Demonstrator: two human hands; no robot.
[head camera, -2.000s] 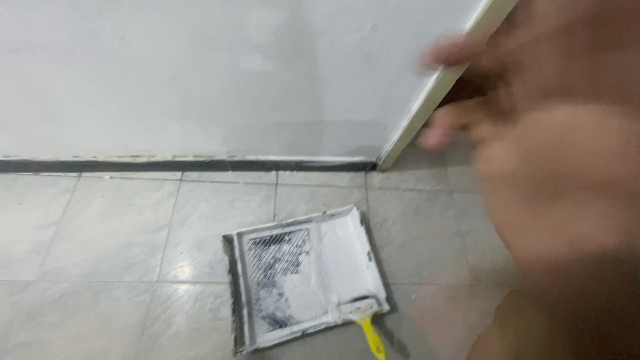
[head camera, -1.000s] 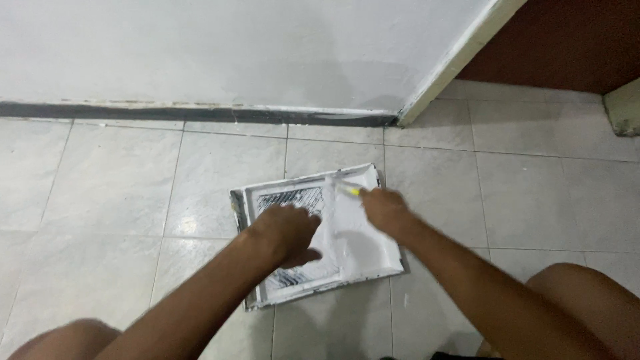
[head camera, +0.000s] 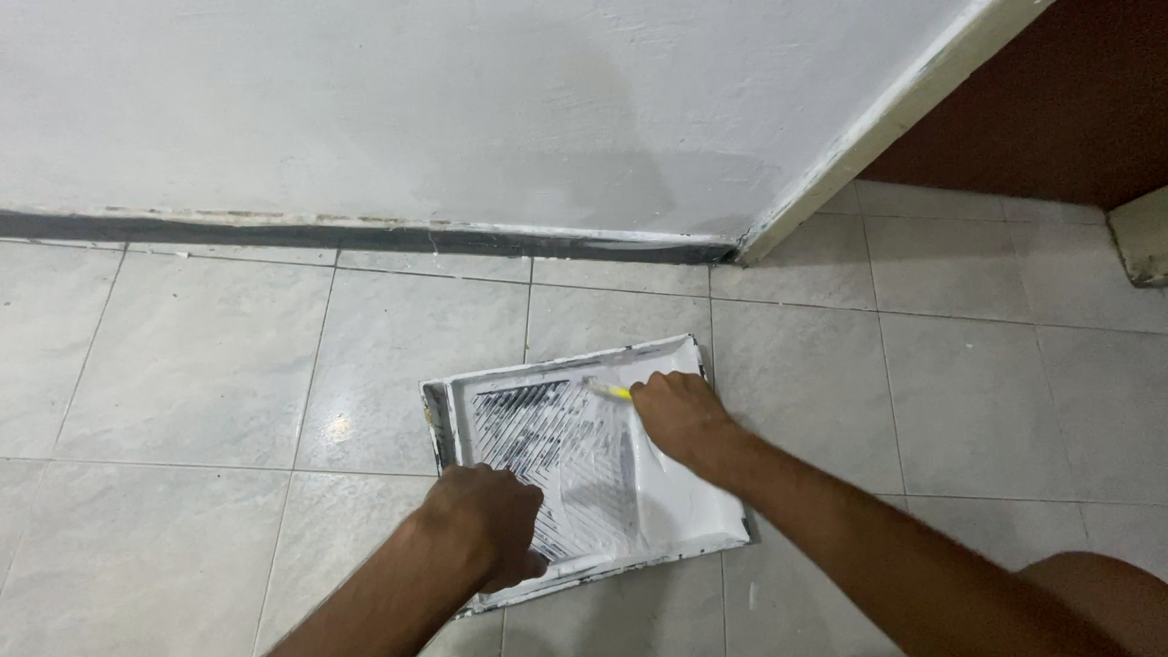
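A paint tray (head camera: 689, 484) with white paint and a dark ribbed slope lies on the tiled floor. My right hand (head camera: 677, 412) grips a small paintbrush by its yellow handle (head camera: 613, 391), over the tray's upper part. The white-coated brush head is at the upper end of the ribbed slope. My left hand (head camera: 488, 520) is at the tray's left lower side, over the ribs, with its fingers curled down; whether it grips the tray is hidden.
Beyond the tray stands a white wall (head camera: 365, 109) with a dark skirting strip (head camera: 383, 239) along its foot. To the right are a cream door frame (head camera: 876, 128) and a reddish-brown door panel (head camera: 1031, 100). A knee (head camera: 1095, 584) shows at lower right.
The brush lay at the tray's lower right edge two seconds ago; my right hand now holds it over the tray. My left hand has moved down toward the tray's lower left side.
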